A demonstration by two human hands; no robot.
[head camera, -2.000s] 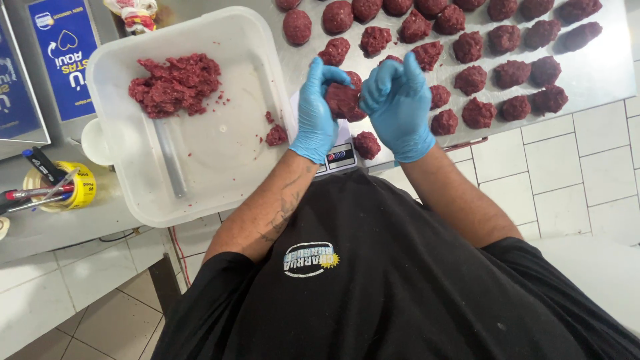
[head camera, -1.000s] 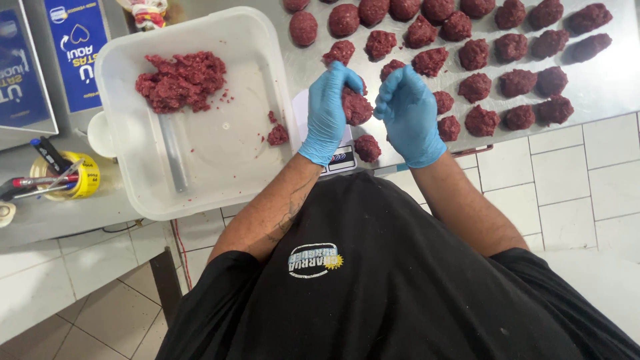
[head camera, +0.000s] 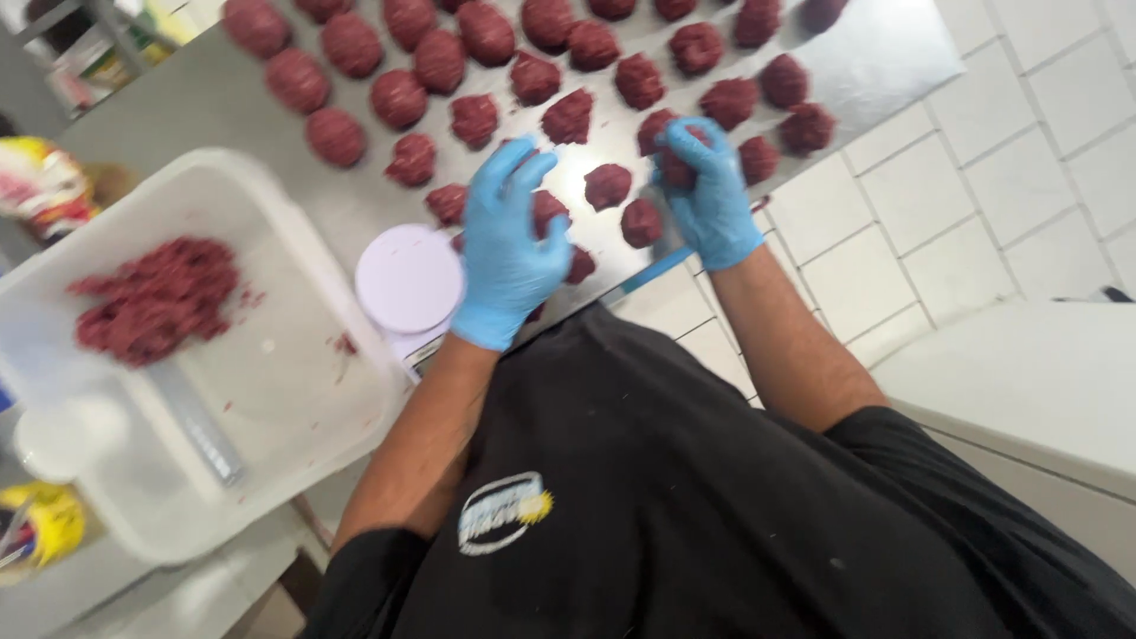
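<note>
My left hand [head camera: 510, 244], in a blue glove, is spread over the steel table, partly covering a ball of ground meat [head camera: 548, 213]; whether it touches that ball is unclear. Blue-gloved too, my right hand [head camera: 710, 191] curls around a meat ball [head camera: 679, 167] among the loose rows on the right. Several more balls, such as one [head camera: 608, 185] between my hands, lie on the table. To the left of my left hand is a kitchen scale with a round white plate [head camera: 409, 279]. A heap of ground meat [head camera: 160, 300] rests in a white plastic tub [head camera: 311, 240].
A metal bar [head camera: 191, 422] and a round white lid or bowl [head camera: 71, 437] are at the tub's lower left. A yellow container with pens [head camera: 40, 532] stands at the left edge. The steel table's edge [head camera: 874, 106] runs diagonally above a tiled floor [head camera: 958, 177].
My hands, together around a meat ball before, have moved apart; the right one is now at the rows with a ball. The scale's plate has come into sight. The view has turned and shifted.
</note>
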